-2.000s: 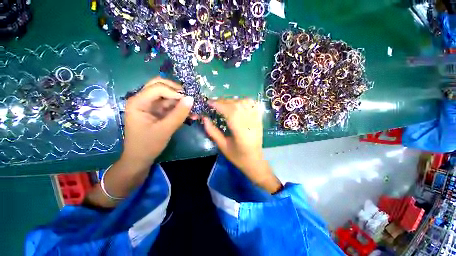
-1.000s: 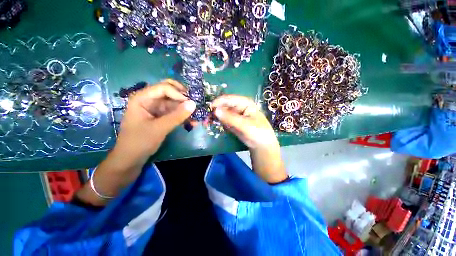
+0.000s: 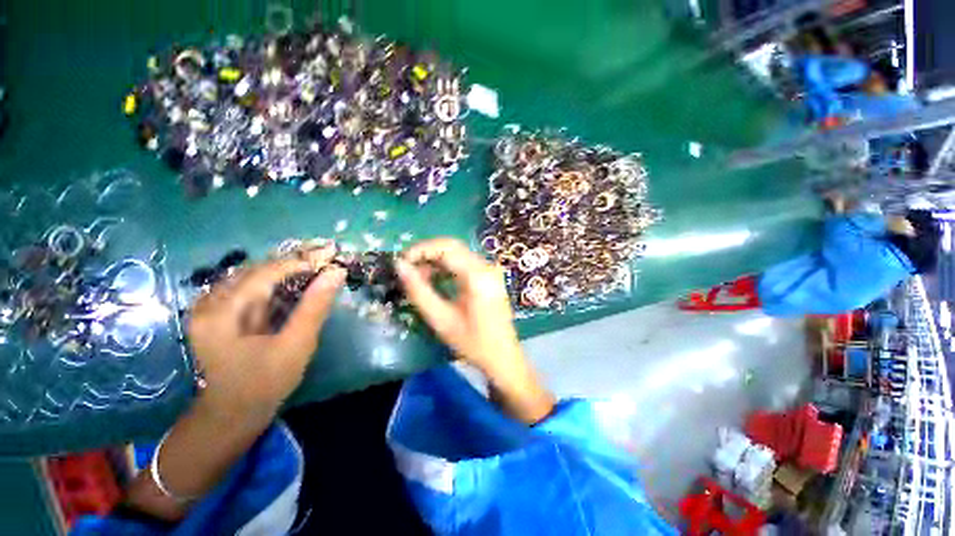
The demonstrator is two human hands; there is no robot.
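My left hand [image 3: 257, 325] holds a small bunch of dark flex parts [image 3: 295, 289] between thumb and fingers near the bench edge. My right hand [image 3: 461, 304] is just to its right, with thumb and fingers pinched at dark small parts [image 3: 372, 274] between the hands; they are blurred, so single pieces cannot be told. Pale bits [image 3: 379, 217] lie just beyond the hands. The main mixed pile [image 3: 304, 115], with yellow and white specks, lies farther back. The ring pile [image 3: 565, 220], with coppery rings, lies right of my right hand.
A clear blister tray [image 3: 100, 393] with glare and a small dark heap is at the left. A small dark cluster [image 3: 218, 267] lies beside it. A white slip [image 3: 483, 101] touches the main pile's right end. People in blue smocks [image 3: 838, 267] and red stools [image 3: 723, 295] are at the right.
The view has shifted, so the piles sit lower and further left. The strand of parts that ran from the main pile to my hands no longer shows. Both hands remain close together.
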